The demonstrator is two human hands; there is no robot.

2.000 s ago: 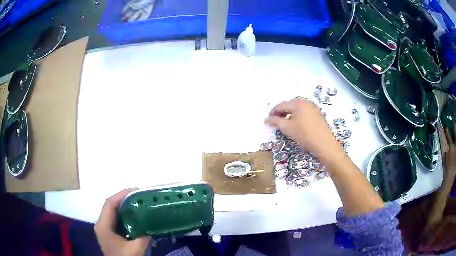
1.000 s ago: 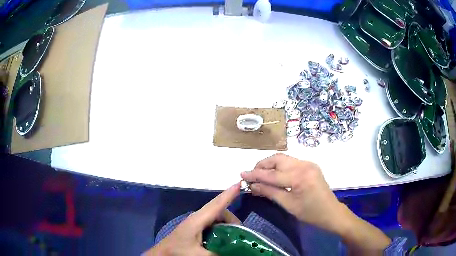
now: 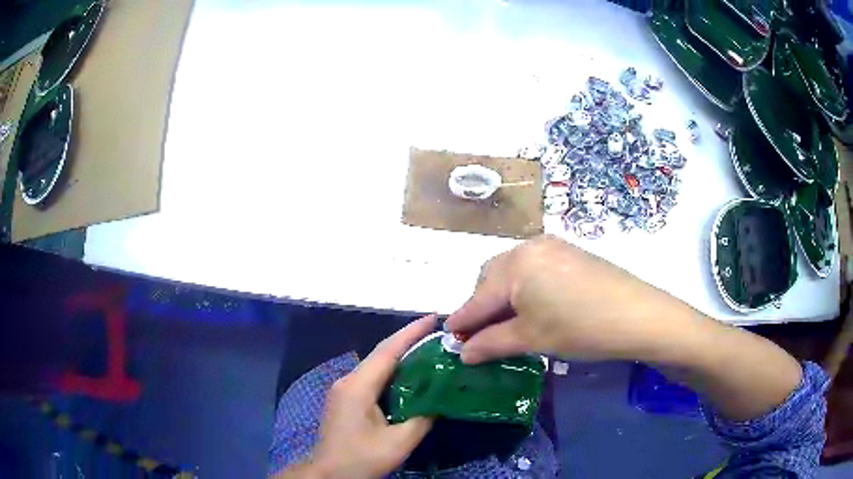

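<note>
My left hand (image 3: 360, 416) grips a glossy dark green housing (image 3: 468, 385) over my lap, just off the bench's front edge. My right hand (image 3: 547, 304) pinches a small silver badge with a red spot (image 3: 454, 341) between thumb and fingers at the housing's pale upper rim. The fingers partly hide the badge. On the bench, a white oval dish (image 3: 474, 182) with a thin pale stick (image 3: 516, 183) resting in it stands on a small brown card (image 3: 472, 222).
A heap of loose silver badges (image 3: 613, 159) lies right of the card. Stacked green housings (image 3: 786, 122) fill the bench's right side, with one single housing (image 3: 753, 254) at the front. A tan cardboard sheet (image 3: 117, 140) with housings on it lies at left.
My right hand went from the badge heap to the front edge and now holds a badge at the housing rim. My left hand moved the housing right, over my lap. The view has tilted down.
</note>
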